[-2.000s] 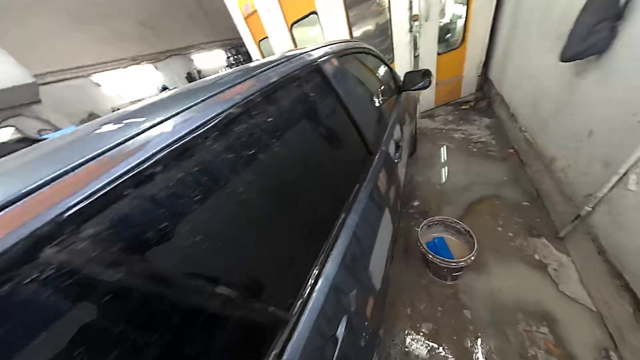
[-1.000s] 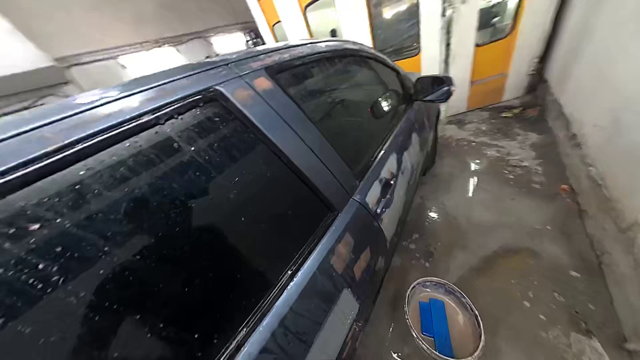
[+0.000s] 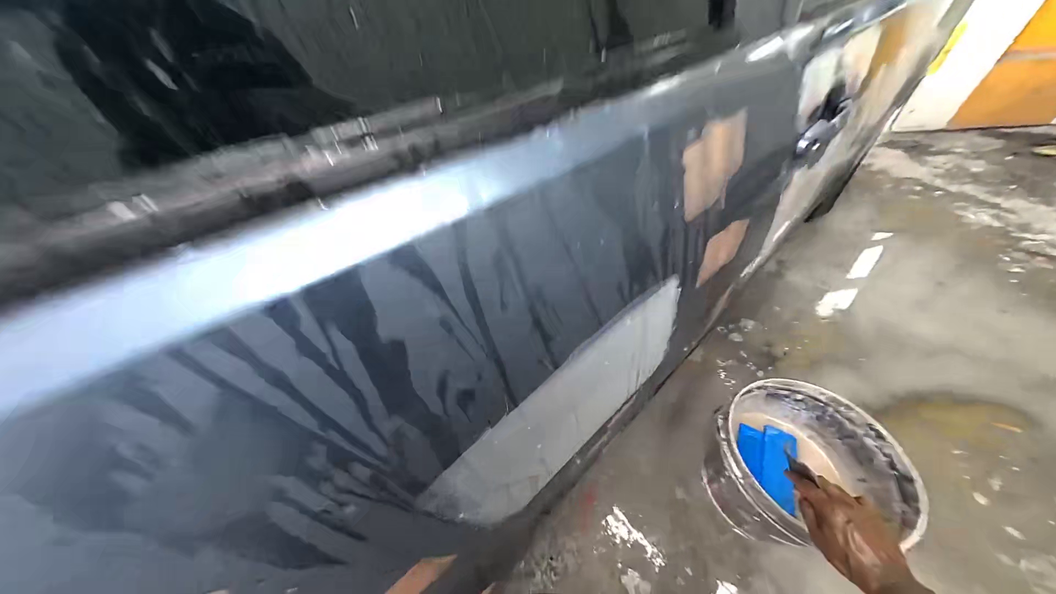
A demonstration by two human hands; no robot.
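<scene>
My right hand point(image 3: 850, 524) reaches over the near rim of a round, stained bucket point(image 3: 903, 462) on the wet floor. A small dark, thin piece point(image 3: 799, 469) is pinched between its fingertips; what it is I cannot tell. Just left of the fingertips, blue blocks point(image 3: 767, 462) lie in the cloudy liquid inside the bucket. The dark blue car's side point(image 3: 528, 272) fills the left and middle of the view, wet and streaked, with a light grey patch point(image 3: 569, 404) low on the door and tan patches point(image 3: 714, 165) farther along. My left hand is out of view.
A door handle point(image 3: 823, 128) juts out at the upper right of the car's side. Water, puddles and whitish residue cover the concrete floor point(image 3: 973, 330). An orange and white panel point(image 3: 1006, 78) stands at the far right.
My right hand has come into view at the bucket, with a small dark piece in its fingers. The view has moved down and closer to the car's lower side.
</scene>
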